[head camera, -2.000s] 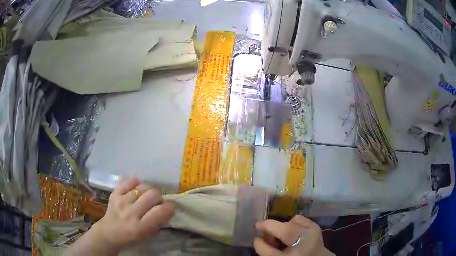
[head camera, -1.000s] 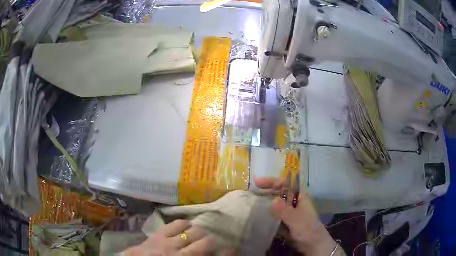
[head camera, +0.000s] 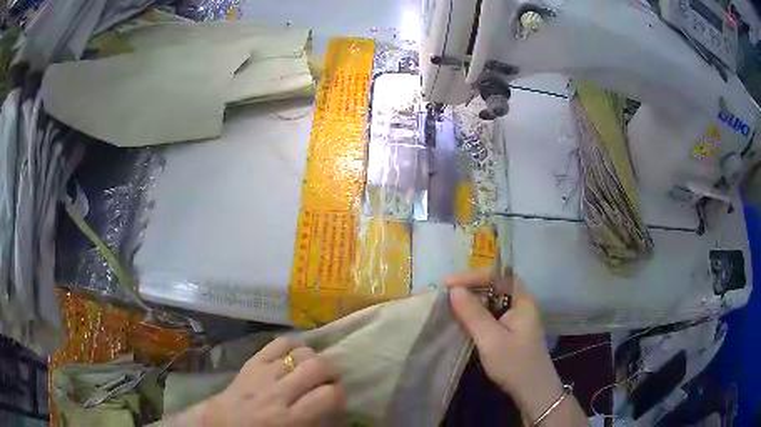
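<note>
A pale grey-green sleeve panel (head camera: 375, 349) with a grey-mauve band (head camera: 427, 350) at its right end lies over the front edge of the machine table. My left hand (head camera: 288, 385) rests on the panel's left part, fingers bent, holding the cloth. My right hand (head camera: 501, 325) pinches the band's upper corner between thumb and fingers. Small dark metal, perhaps scissors or snips, shows among the right fingers. The needle area (head camera: 434, 113) of the white sewing machine (head camera: 567, 42) is above and behind, apart from the cloth.
Yellow-orange tape (head camera: 330, 183) runs left of the needle plate (head camera: 399, 158). Pale olive pieces (head camera: 142, 96) lie at the upper left. Long grey-white folds (head camera: 29, 217) hang at far left. A band bundle (head camera: 613, 183) lies right of the needle. Olive scraps (head camera: 100, 392) lie lower left.
The panel has turned, and its band end now slants up toward the right hand. My left hand has moved right along the cloth. My right hand has risen. The view has shifted slightly.
</note>
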